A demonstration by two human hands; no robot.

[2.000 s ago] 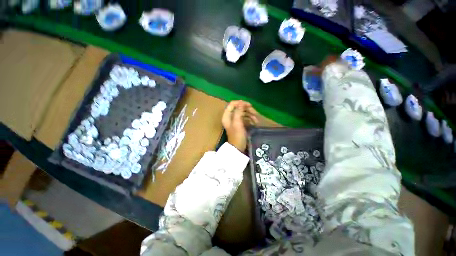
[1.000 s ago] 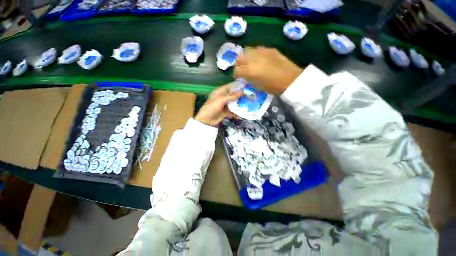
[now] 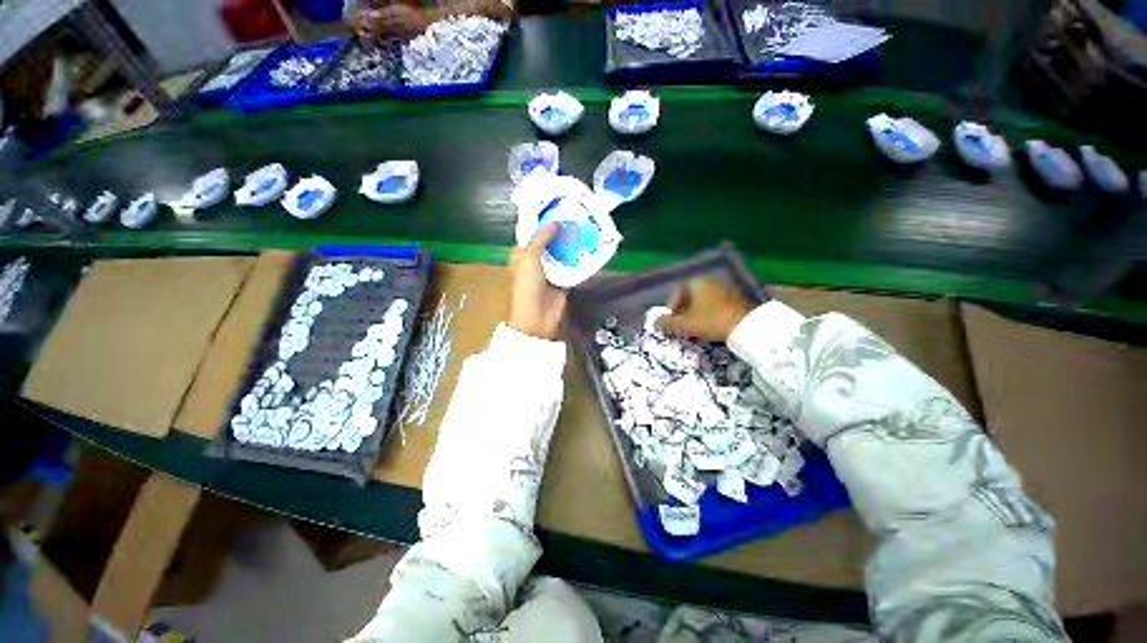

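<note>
My left hand (image 3: 538, 291) holds a white housing with a blue insert (image 3: 576, 241) at the belt's near edge, thumb over the insert. My right hand (image 3: 707, 312) is at the far end of the centre tray (image 3: 644, 279), its fingertips on a small white part (image 3: 658, 319). Small white plastic parts (image 3: 686, 427) are heaped in this tray. Other white housings with blue inserts stand on the belt, one (image 3: 623, 178) just beyond the held one.
The left tray (image 3: 327, 366) holds round discs, with thin white rods (image 3: 430, 364) beside it on cardboard (image 3: 145, 329). The green belt (image 3: 704, 207) crosses ahead. Across it are parts bins (image 3: 667, 63) and another person's hand (image 3: 400, 20).
My left hand has moved the housing forward to the belt's edge. My right hand has left the housing and gone down to the centre tray's parts. The camera view has shifted.
</note>
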